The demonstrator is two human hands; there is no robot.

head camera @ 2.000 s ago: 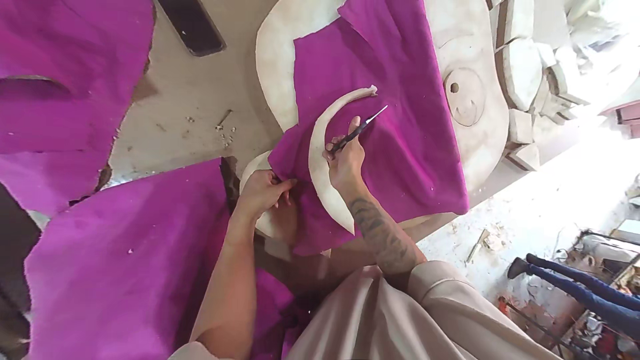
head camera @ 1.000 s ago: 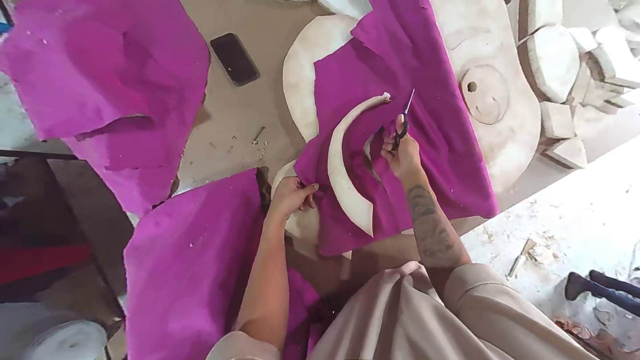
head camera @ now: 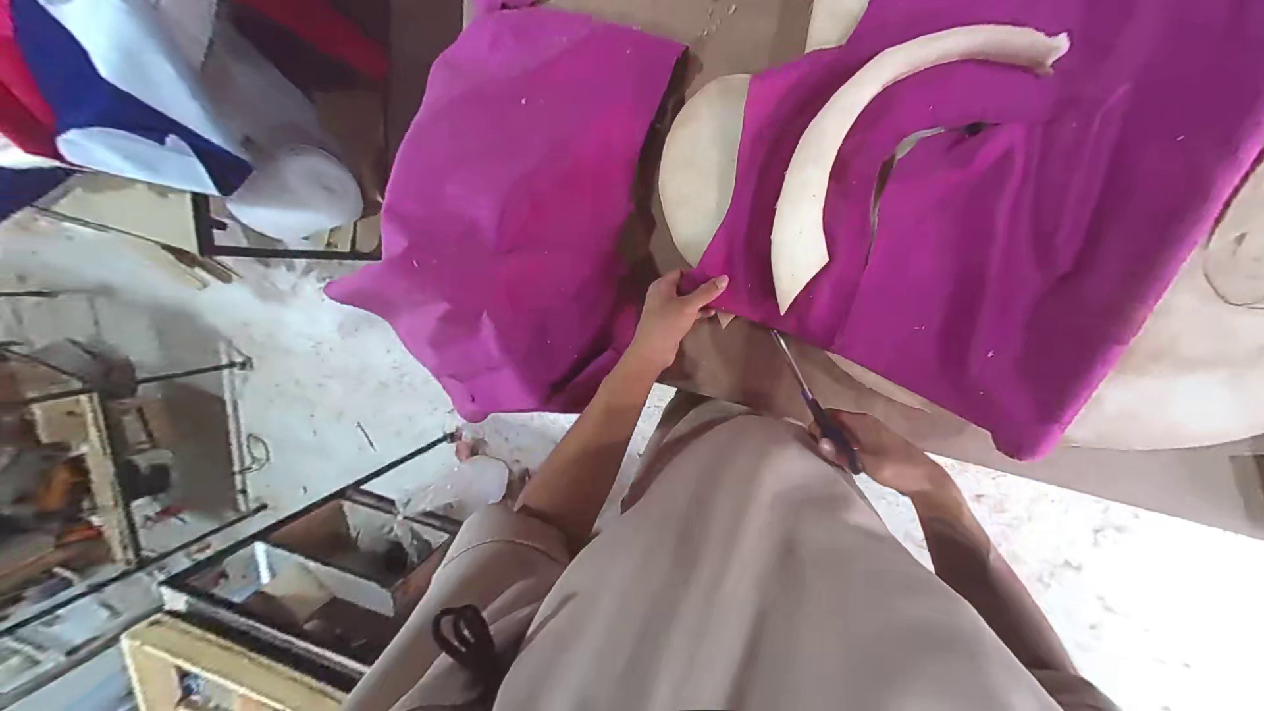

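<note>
My left hand [head camera: 676,316] pinches the lower left corner of a magenta sheet of fabric or leather [head camera: 928,257]. Near the table's edge, my right hand [head camera: 859,444] grips dark-handled scissors [head camera: 812,400], whose blades point up to the sheet's lower edge; their tips are partly hidden there. On the sheet lies a cream curved strip [head camera: 815,188], narrow at its lower end. To its right a long curved slit [head camera: 882,193] shows in the sheet. Under the sheet's left side, a cream rounded piece [head camera: 701,168] sticks out.
A second magenta piece [head camera: 523,197] hangs over the table's near edge at left. Large cream panels [head camera: 1165,395] lie under the sheet at right. Metal-framed racks with a box [head camera: 316,583] stand on the floor at lower left, and a white roll [head camera: 296,193] is at upper left.
My right hand with the scissors has moved from the right of the curved strip to the sheet's near edge. My left hand stays at the sheet's corner. The view has swung left and down.
</note>
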